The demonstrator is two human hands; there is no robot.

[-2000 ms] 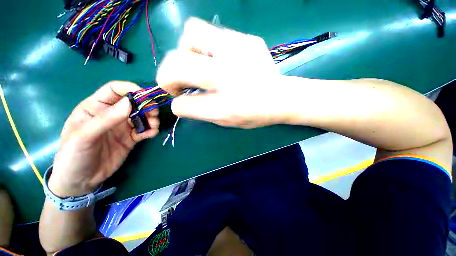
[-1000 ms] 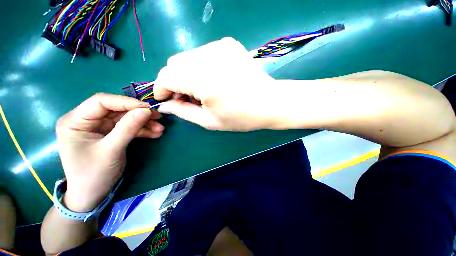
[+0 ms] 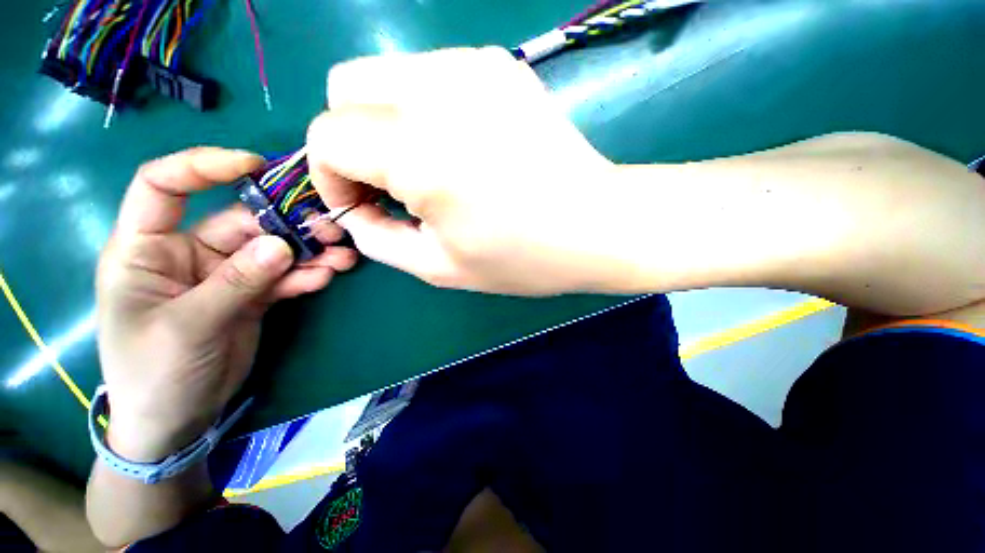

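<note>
My left hand [image 3: 205, 259] holds a black connector housing [image 3: 278, 220] between thumb and fingers, tilted, with its wire side toward my right hand. The wire harness [image 3: 287, 186] runs from the housing under my right hand and shows again beyond it at the top, with a white label [image 3: 542, 45] around it. My right hand [image 3: 432, 173] pinches a thin lead [image 3: 343, 213], dark near the fingertips and pale toward the housing. The lead's tip is at the housing; whether it sits in a cavity cannot be told.
A pile of multicoloured harnesses [image 3: 135, 38] with black connectors lies at the upper left, and a red lead [image 3: 258, 54] sticks out from it. A yellow line [image 3: 38, 337] crosses the green bench top [image 3: 454, 335] at left. Part of another person's arm [image 3: 49, 502] shows at the lower left.
My left fingers, earlier at the lead's end, are now on the housing. The lead's tip is now at the housing. The pile and the harness's far part have shifted in view.
</note>
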